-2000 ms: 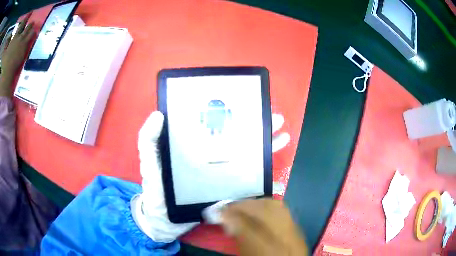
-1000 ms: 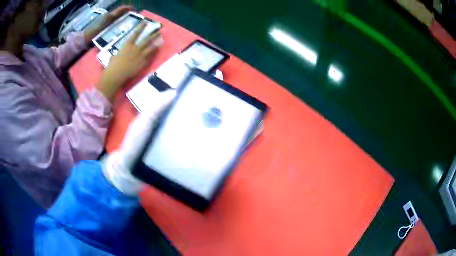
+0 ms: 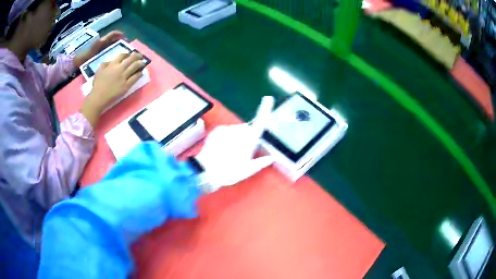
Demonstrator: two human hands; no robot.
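A tablet with a black bezel and pale lit screen lies on a white box at the far edge of the red-orange mat, partly over the dark-green surface. My left hand, in a white glove with a blue sleeve, is at the near-left side of this box. Its fingers are spread, one beside the tablet's left edge and one low by the box's corner. I cannot tell if they touch it. My right hand is out of the picture.
Another tablet lies tilted on white boxes left of my hand. A neighbour in a pink-lilac smock handles a device at the left. More boxed devices stand at the top and lower right.
The view has shifted. A second ago my left hand held a tablet up over the mat; now a tablet lies on the box and my hand is beside it with fingers spread.
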